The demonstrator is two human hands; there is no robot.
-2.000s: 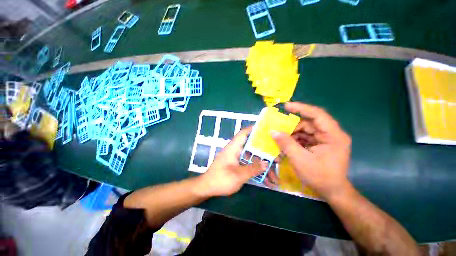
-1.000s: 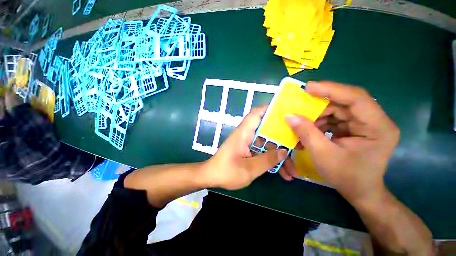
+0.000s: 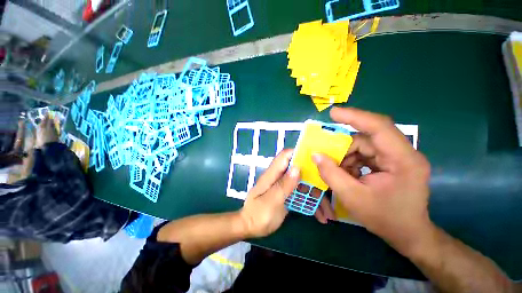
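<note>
My left hand holds a light-blue phone housing, its keypad holes toward me. A yellow piece lies over the housing's screen end, slightly askew, with a bit of blue frame showing at its top. My right hand has its thumb on the yellow piece and its fingers behind the right edge. Under both hands lies a white grid sheet with open windows showing green; part of it is hidden. A yellow part of the sheet shows below my right hand.
A fanned yellow pile lies beyond my hands. A tangled housing heap is at left. A pale rail divides off the far strip, with scattered housings. A sheet stack is cut off at right. Another person's sleeve is at left.
The view has shifted since the earlier frames. The yellow piece stays on the housing, and more of the keypad end now shows below it. Both hands keep hold.
</note>
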